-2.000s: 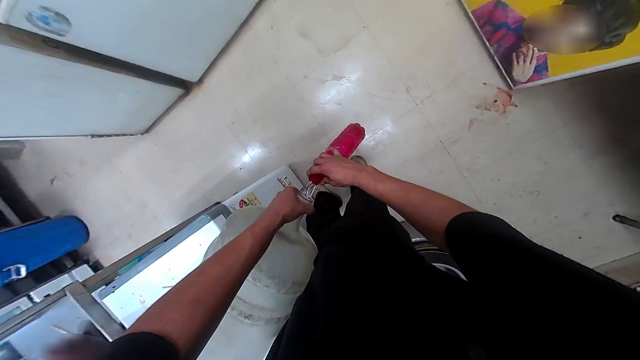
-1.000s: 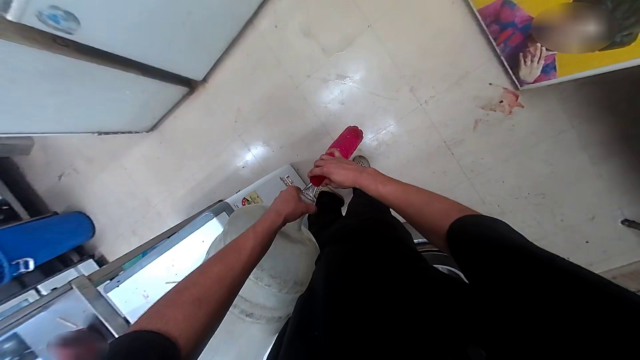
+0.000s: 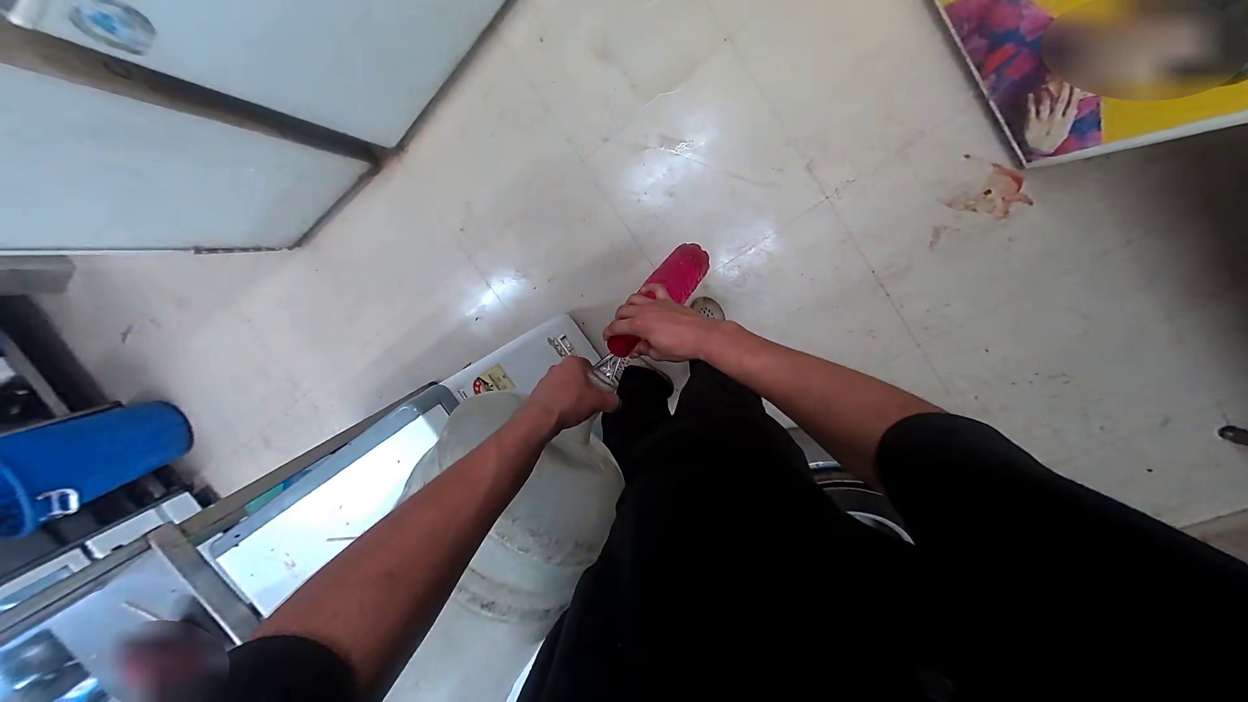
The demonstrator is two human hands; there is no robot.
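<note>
Near the middle of the view my right hand (image 3: pixel 658 327) is closed around a pinkish-red cylindrical object (image 3: pixel 685 270), whose far end sticks out past my fingers. Just to its lower left, my left hand (image 3: pixel 573 392) grips a small silvery metal piece (image 3: pixel 610 369) with openings in it. That piece meets or nearly meets the near end of the red object; my fingers hide parts of both. What exactly the metal piece is, I cannot tell. Below my left hand and partly behind my left forearm is a large whitish translucent plastic container (image 3: pixel 541 517).
A white appliance or cabinet top (image 3: pixel 531 356) with stickers lies beside my left hand. White cabinets (image 3: pixel 292 58) fill the upper left. A blue cylindrical container (image 3: pixel 107 453) is at the far left. A framed poster (image 3: pixel 1111 151) and a reddish scrap (image 3: pixel 1002 190) are at the upper right.
</note>
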